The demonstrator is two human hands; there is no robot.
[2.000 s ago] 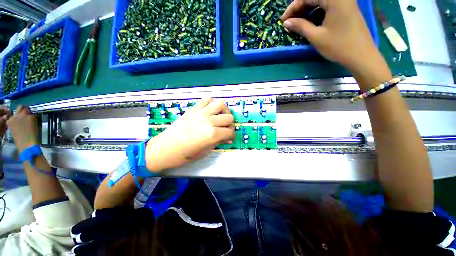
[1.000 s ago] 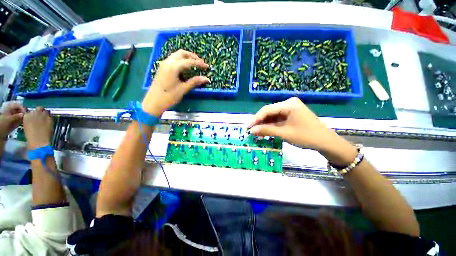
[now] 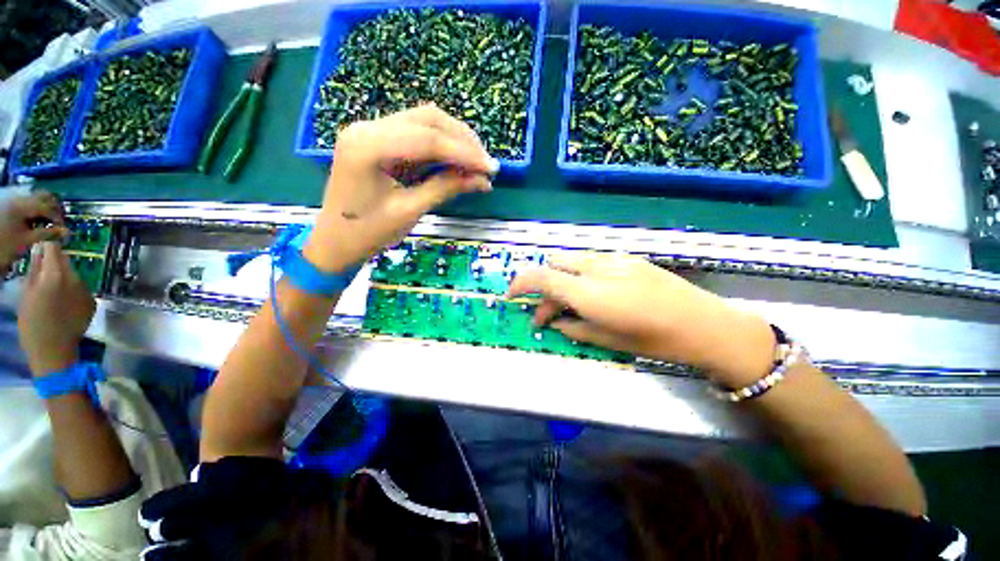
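A green PCB panel (image 3: 422, 312) with two rows of small parts lies on the conveyor in front of me. My left hand (image 3: 400, 181) is raised above the front edge of the left bin (image 3: 428, 77), its fingertips pinched on a small capacitor with a pale end (image 3: 491, 167). My right hand (image 3: 625, 307) is over the right half of the panel, fingers bent down at the boards; whether it holds a part is hidden. The right bin (image 3: 685, 104) holds many dark green capacitors with yellow ends, and its blue floor shows near the middle.
Green-handled cutters (image 3: 236, 126) lie left of the bins. A pale-handled tool (image 3: 861, 170) lies right. Conveyor rails (image 3: 768, 274) run across. A neighbour's hands (image 3: 49, 290) work over another panel (image 3: 93, 247) at far left, below two more bins (image 3: 137, 104). A red object (image 3: 954, 33) is top right.
My left hand has come out of the left bin toward me with a capacitor. My right hand has moved from the panel's upper row down toward the lower row. The view has shifted slightly.
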